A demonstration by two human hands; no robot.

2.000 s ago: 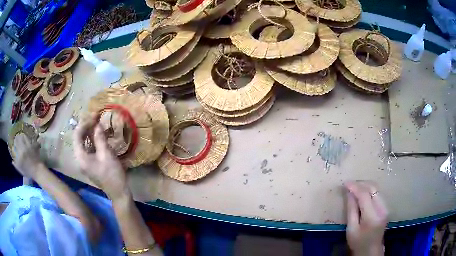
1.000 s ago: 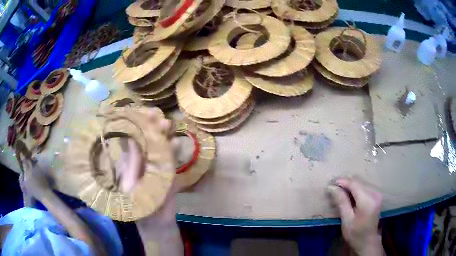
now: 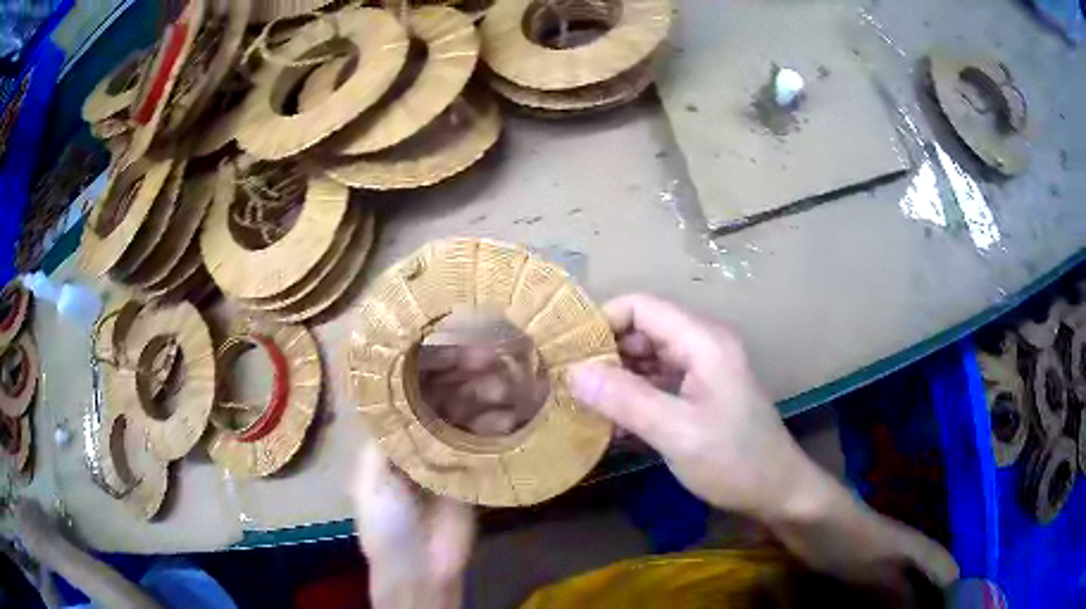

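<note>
A golden-tan woven ring (image 3: 486, 470) is held above the table's near edge, its round hole facing me. My right hand (image 3: 703, 393) grips the ring's right rim, thumb on top and fingers behind. My left hand (image 3: 417, 523) is under the ring's lower left; its fingers are partly hidden behind the ring and blurred through the hole. A thin cord piece seems to lie along the lower inside of the hole.
Stacked rings (image 3: 280, 256) fill the table's left and back. A red-banded ring (image 3: 298, 416) lies at left. A cardboard pad (image 3: 774, 161) with a white blob (image 3: 787, 86) is at back right. Another ring (image 3: 977, 113) lies beyond it. A blue crate (image 3: 965, 440) holds rings. Another person's arm (image 3: 83, 565) shows lower left.
The view has turned right. The ring has moved from the left side to the centre. My right hand has left the tabletop and taken hold of its right rim.
</note>
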